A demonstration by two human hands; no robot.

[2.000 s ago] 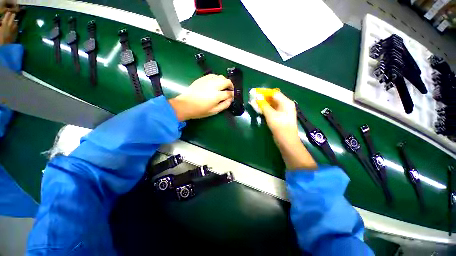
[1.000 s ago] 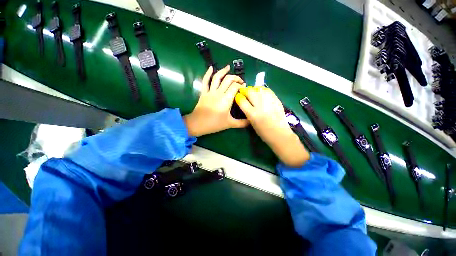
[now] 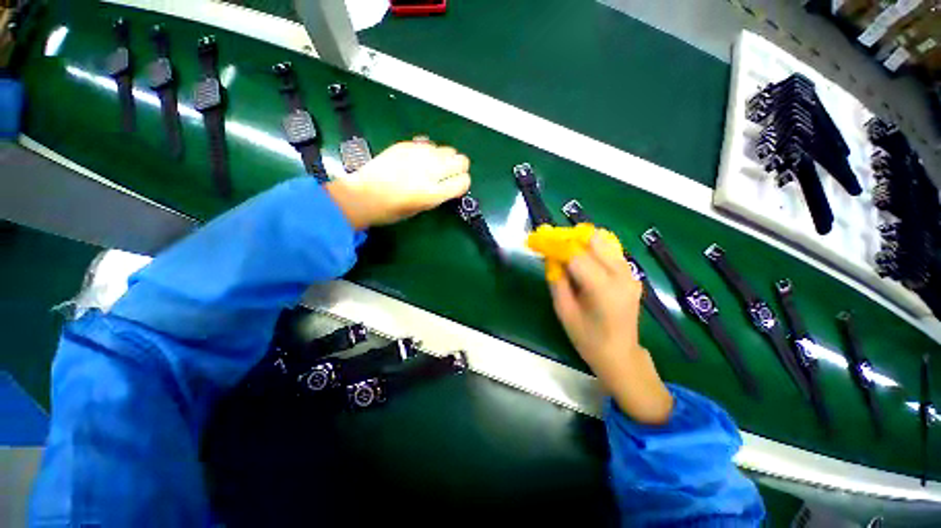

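A smartwatch (image 3: 469,207) with its ringed back up lies on the belt. My left hand (image 3: 411,184) is closed over its upper strap and hides part of it. My right hand (image 3: 596,284), with yellow finger cots on bunched fingertips, is to the right, above two watches. One shows a black strap (image 3: 531,194) above the fingertips, its case hidden. The other shows its ringed case (image 3: 633,270) partly behind my fingers. I cannot tell whether a wipe is between the fingertips.
Grey-faced watches (image 3: 299,128) lie left on the green belt (image 3: 413,278); ring-backed watches (image 3: 702,303) lie right. Several set-aside watches (image 3: 365,392) lie on the near bench. A white foam tray (image 3: 738,165) with black straps stands beyond the belt. A red-edged phone (image 3: 418,7) is at the top.
My hands were together over one watch and are now apart. My left hand is on the watch to its left; my right hand has moved right and down. The white scrap no longer shows.
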